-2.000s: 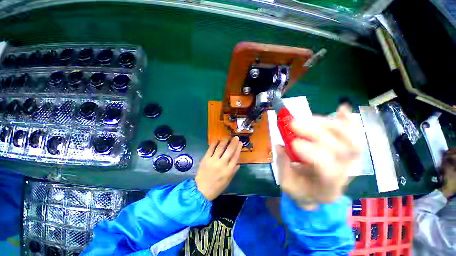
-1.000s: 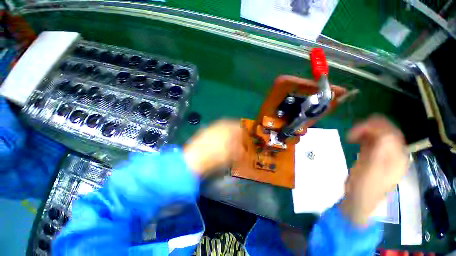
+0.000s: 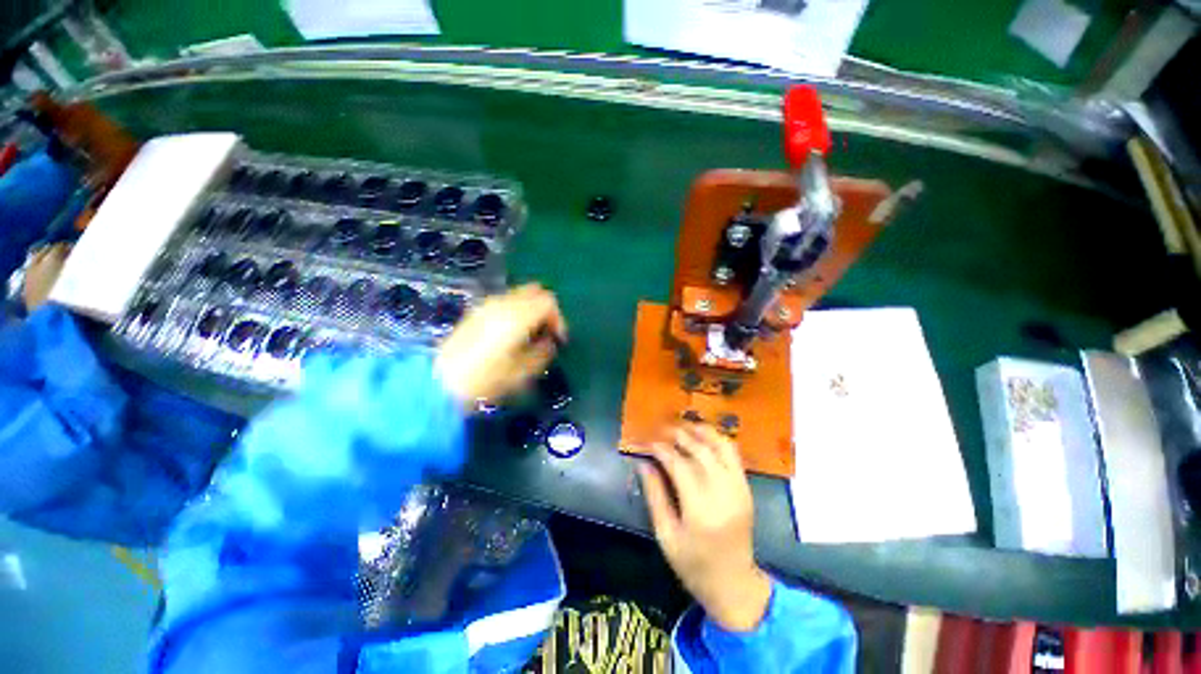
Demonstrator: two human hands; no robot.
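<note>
The press fixture has an orange-brown upright plate and a flat orange base (image 3: 645, 382). Its toggle lever stands raised, with the red grip (image 3: 805, 125) at the top. No black housing shows clearly in the nest area. My right hand (image 3: 705, 507) rests at the base's front edge, fingers slightly apart, nothing visible in it. My left hand (image 3: 507, 345) is left of the fixture, blurred, over the loose black housings; its fingers are bent and whether they hold one cannot be told. One loose housing (image 3: 564, 439) shows a bright ring; another (image 3: 601, 208) lies farther back.
A clear blister tray (image 3: 356, 283) with black housings is at left, a white box (image 3: 152, 224) on its left end. White paper (image 3: 880, 435) with tiny parts lies right of the fixture, then a pale block (image 3: 1040, 461) and a white strip (image 3: 1133, 487). Another worker's blue sleeve is far left.
The lever, first down in my right hand's grip, now stands up, released. My right hand has come down to the base's front edge. My left hand has moved off the base to the left.
</note>
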